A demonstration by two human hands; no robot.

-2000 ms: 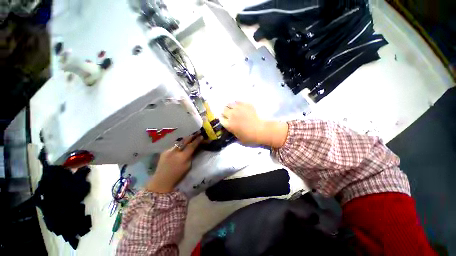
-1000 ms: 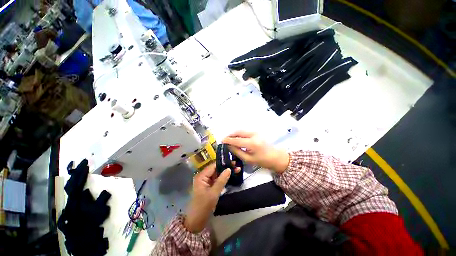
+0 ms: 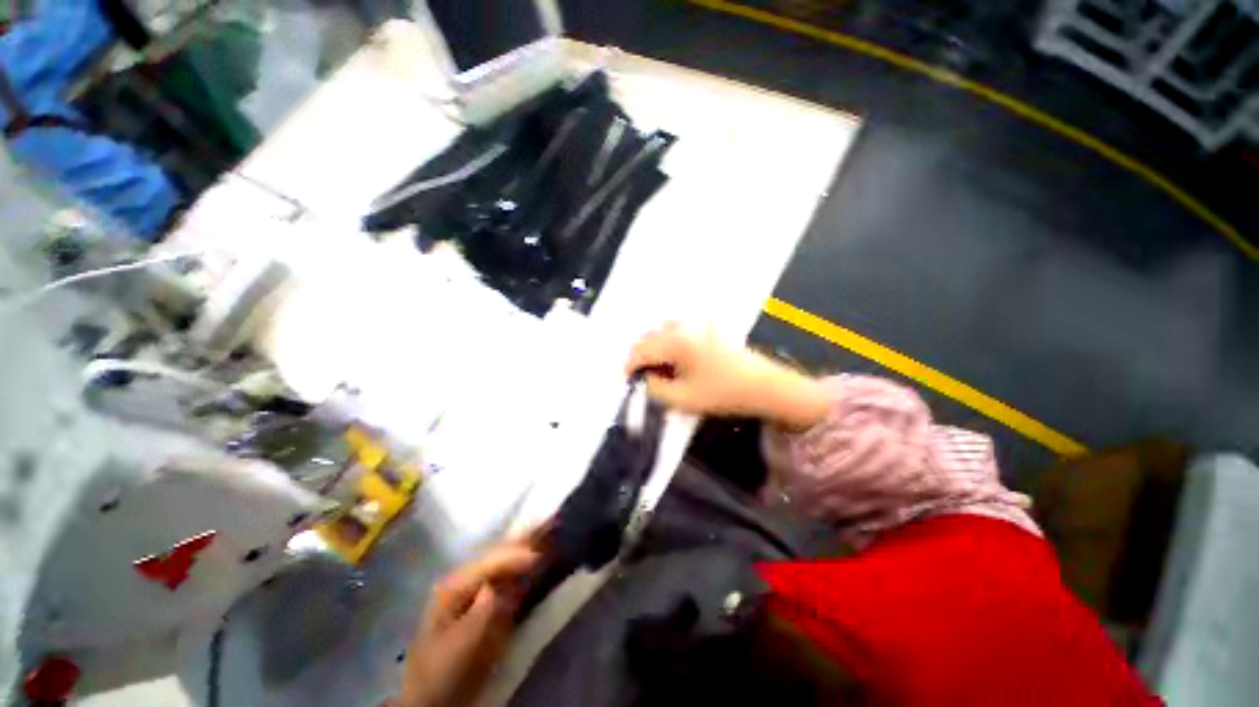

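Note:
My right hand (image 3: 704,376) pinches the upper end of a black fabric piece with a zipper (image 3: 615,477), near the table's front edge. The piece runs slanting down to my left hand (image 3: 476,608), which is blurred and closed on its lower end. A pale line shows along the piece's right side. The white sewing machine head (image 3: 131,511) with a red logo is at the left, with the yellow guard (image 3: 370,495) at its needle area. Both hands are away from the needle. Whether a separate fabric piece lies under the held one is unclear.
The zipper pile (image 3: 532,194) lies on the white table (image 3: 787,131) at the back. A grey-white box-like object (image 3: 511,80) stands behind it. The dark floor with yellow lines is at the right, with a brown box-like shape (image 3: 1111,532) near the lower right.
The view has swung to the right. The hands have moved from beside the yellow guard towards my body, and the folded black piece is now stretched out between them.

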